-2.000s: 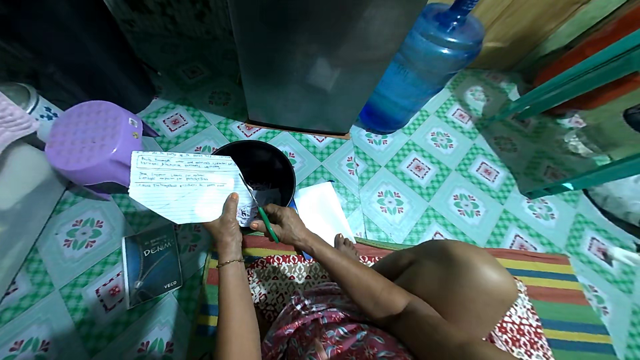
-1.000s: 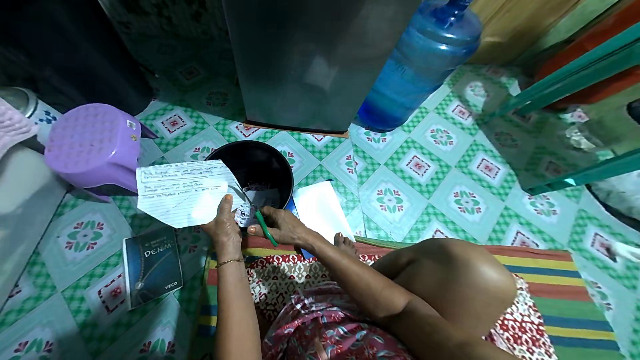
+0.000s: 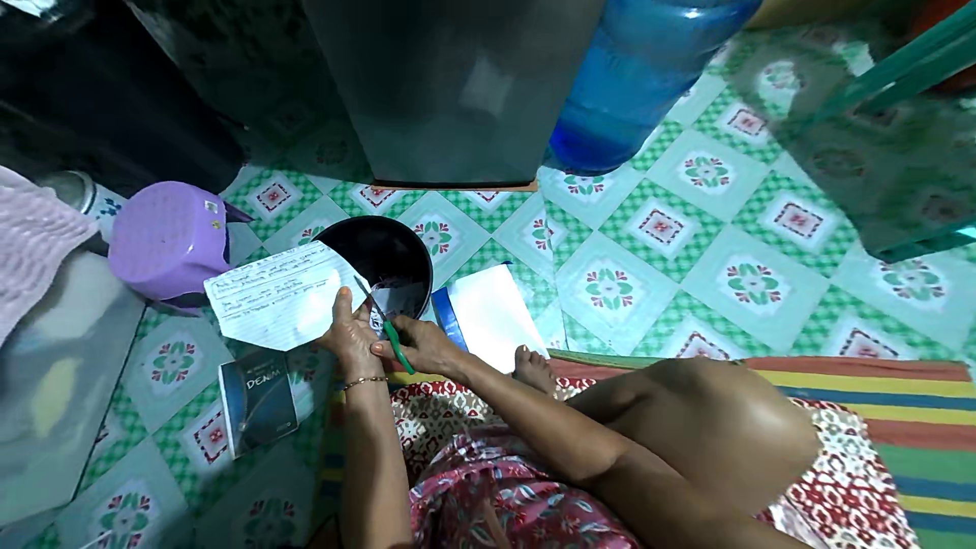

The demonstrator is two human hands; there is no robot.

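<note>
My left hand (image 3: 352,335) holds a sheet of lined, handwritten paper (image 3: 282,293) by its right side, thumb on top. Two of the sheet's corners look cut off at a slant. In my right hand (image 3: 423,347) are green-handled scissors (image 3: 394,339), their blades pointing up and left at the sheet's right edge. How far apart the blades are is hard to tell. Behind both hands a round black bin (image 3: 381,252) stands on the floor with scraps inside. White paper with a blue edge (image 3: 499,316) lies right of the bin, by my foot.
A purple plastic stool (image 3: 168,240) stands at the left, with a dark-covered book (image 3: 259,400) on the tiles before it. A large blue water bottle (image 3: 648,84) stands beside a dark grey cabinet-like object (image 3: 457,91). A striped mat (image 3: 915,427) lies under me.
The sheet's outline has changed: its upper right corner now looks slanted. Both hands stay near the bin, still holding the paper and scissors.
</note>
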